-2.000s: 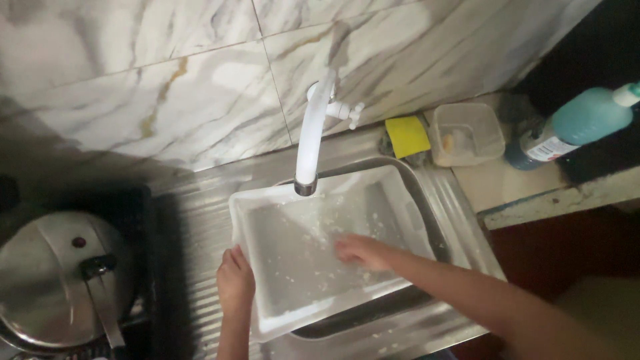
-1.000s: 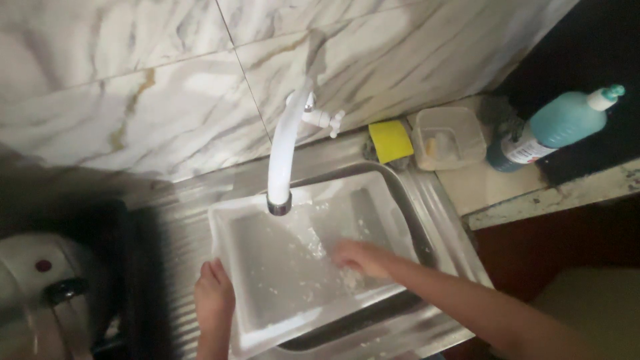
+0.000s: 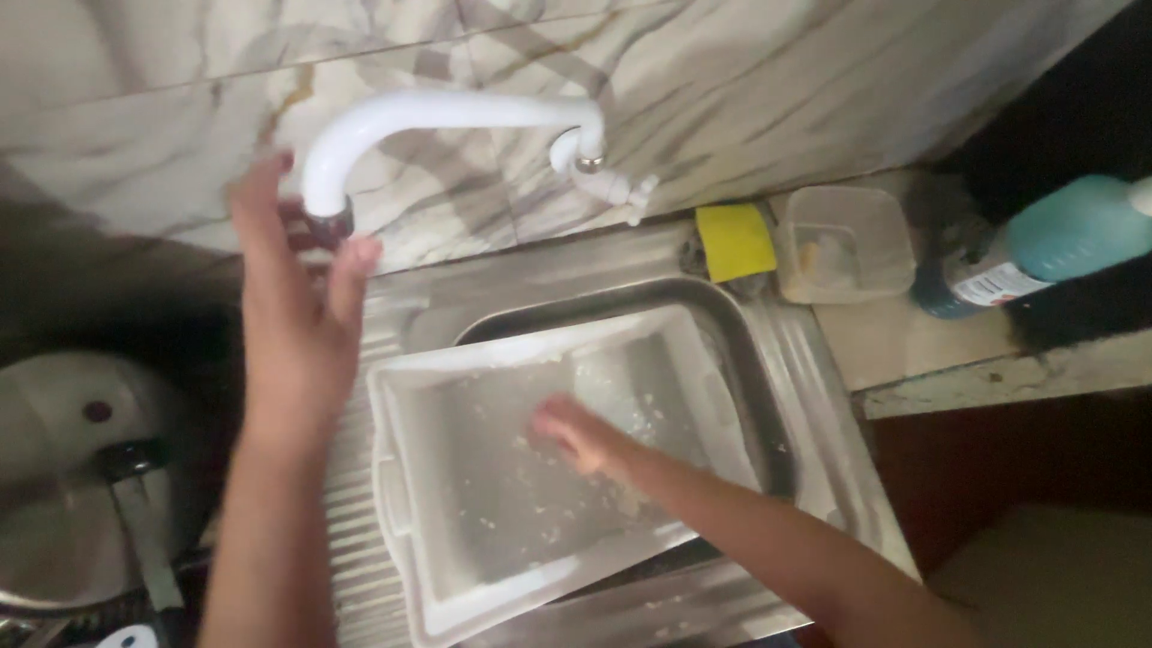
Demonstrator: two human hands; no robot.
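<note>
A white plastic tray (image 3: 393, 495) with cloudy water and small pale bits in it lies slanted across the stainless steel sink (image 3: 783, 405). My right hand (image 3: 576, 436) is over the middle of the tray, blurred, its fingers partly curled; whether it touches the water or holds anything is unclear. My left hand (image 3: 301, 297) is raised at the outlet end of the white swivel faucet (image 3: 450, 110), fingers and thumb spread on either side of the tip. Contact between that hand and the faucet cannot be made out. The spout points left, away from the tray.
Behind the sink's right corner lies a yellow sponge or cloth (image 3: 735, 243), beside a clear plastic container (image 3: 846, 243). A bottle of blue-green liquid (image 3: 1071, 234) stands at the right. A metal pressure cooker (image 3: 63, 504) is at the left. The marble-patterned wall (image 3: 720, 108) rises behind.
My left hand has left the tray's left edge and risen to the faucet tip. The spout, earlier over the tray, has swung left. My right hand remains over the tray.
</note>
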